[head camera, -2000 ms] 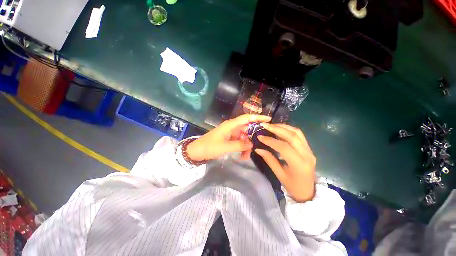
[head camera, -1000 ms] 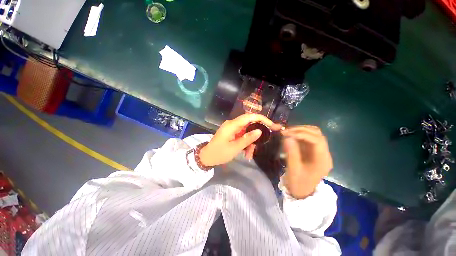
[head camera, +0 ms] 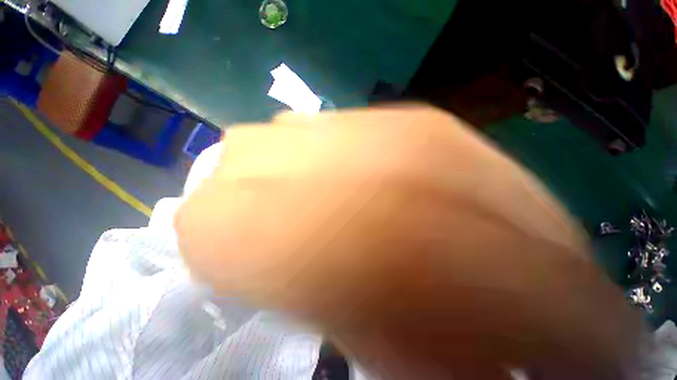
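My right hand (head camera: 401, 230) is very close to the camera, large and blurred, and covers the middle of the view. Its fingers cannot be made out, and whether it holds anything cannot be told. My left hand is not in view; only the white striped left sleeve (head camera: 126, 274) shows at the lower left. The round dark unit and the plate under the stand are hidden behind my right hand. The black stand (head camera: 571, 82) shows at the upper right.
Silver-and-black fittings (head camera: 648, 256) lie in a heap at the right of the green bench (head camera: 356, 44). A white paper slip (head camera: 293, 89) and a small round green container (head camera: 273, 12) lie left of the stand. A red-orange bin (head camera: 78, 93) stands beyond the bench edge.
My right hand has risen from the unit towards the camera and now blocks the work area. My left hand has gone out of sight. The view has shifted slightly.
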